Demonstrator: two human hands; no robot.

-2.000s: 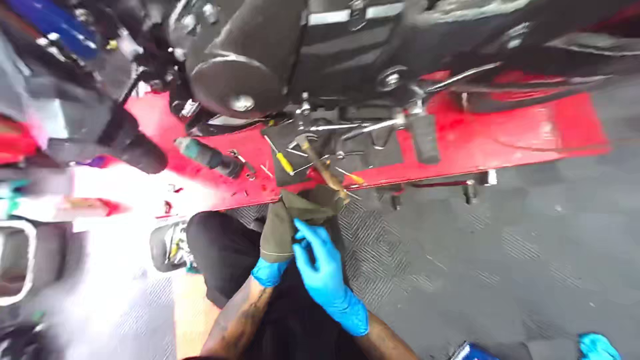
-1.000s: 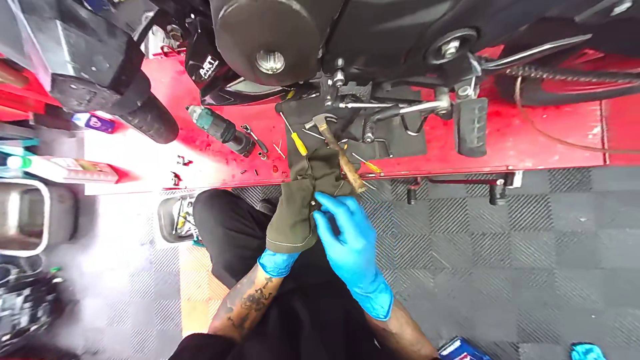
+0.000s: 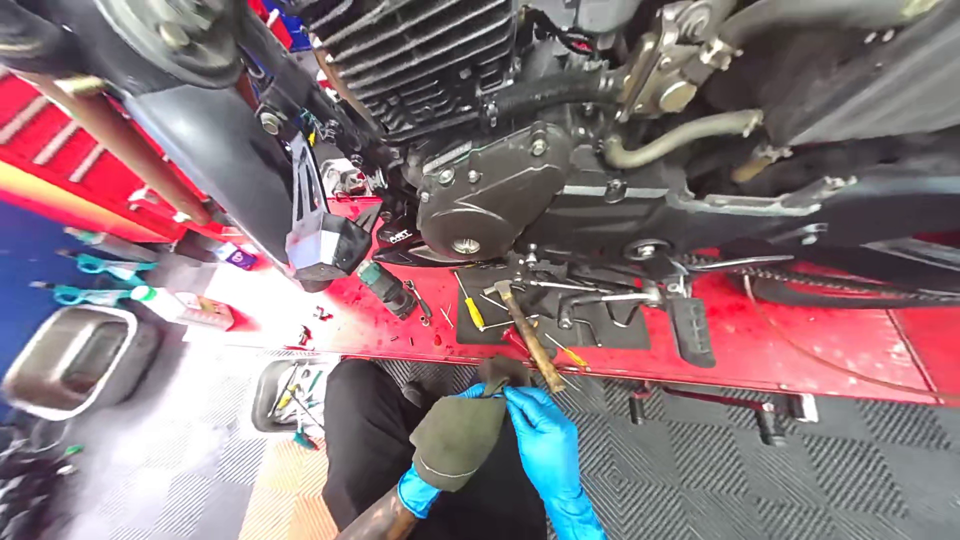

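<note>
An olive-green cloth (image 3: 459, 436) lies draped over my left hand (image 3: 420, 491), which wears a blue glove; mostly its wrist and a bit of its fingertips show, and they bear on the cloth from beneath. My right hand (image 3: 544, 439), also in a blue glove, pinches the cloth's upper part between thumb and fingers; whether a small part is held there too cannot be told. Just beyond the hands a hammer (image 3: 529, 334) with a wooden handle sticks out over the edge of the red platform (image 3: 375, 330). Yellow-handled screwdrivers (image 3: 473, 313) lie by it on a dark mat (image 3: 630, 330).
A motorcycle engine (image 3: 491, 195) stands above the platform, with a footpeg (image 3: 691, 330) low at the right. A green-and-black power tool (image 3: 386, 290) and a ratchet (image 3: 420, 300) lie left of the mat. Metal trays (image 3: 262, 397) stand on the floor at the left.
The view has tilted up and shows more of the engine. My left fingertips now show beside the right ones at the cloth; earlier the cloth hid them.
</note>
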